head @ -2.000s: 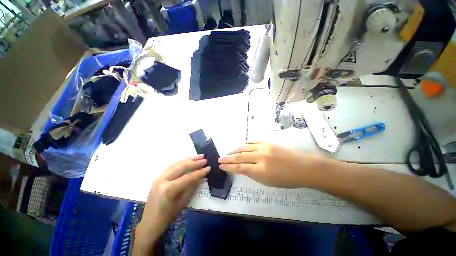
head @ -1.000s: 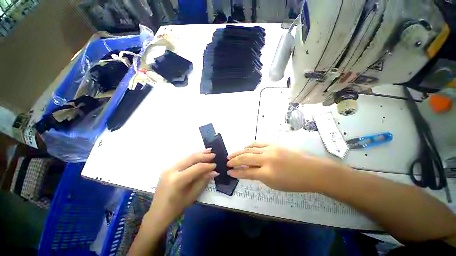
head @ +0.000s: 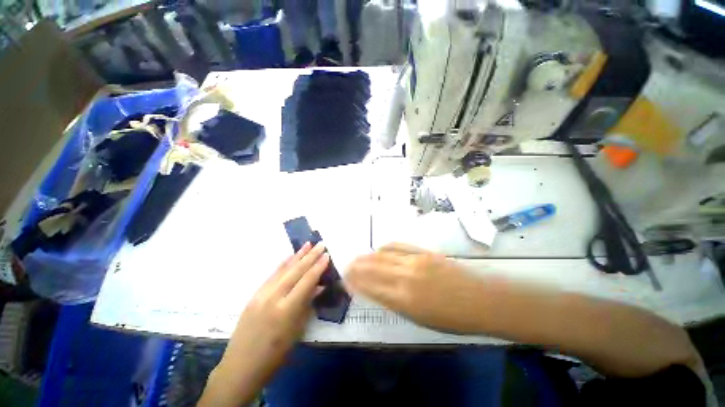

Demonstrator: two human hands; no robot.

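Note:
Small dark fabric pieces (head: 333, 299) lie overlapping and slightly offset on the white table near its ruled front edge. My left hand (head: 288, 288) rests on their left side, fingertips flat on the cloth. My right hand (head: 397, 280) is blurred, just right of the pieces, with its fingers close to their edge; whether it touches them cannot be told. A white pointed template (head: 474, 222) lies right of the needle area, beside blue thread snips (head: 526, 216).
The sewing machine head (head: 469, 87) stands at the back right. Black shears (head: 610, 219) and an orange object (head: 618, 155) lie farther right. A dark stack (head: 327, 119), a tied bundle (head: 230, 135) and loose strips (head: 162, 203) lie behind and left, beside a blue bin (head: 149, 187).
The camera view has shifted, so the table and machine sit farther left. My left hand lies flatter on the pieces. My right hand has blurred and its fingers no longer clearly press their edge.

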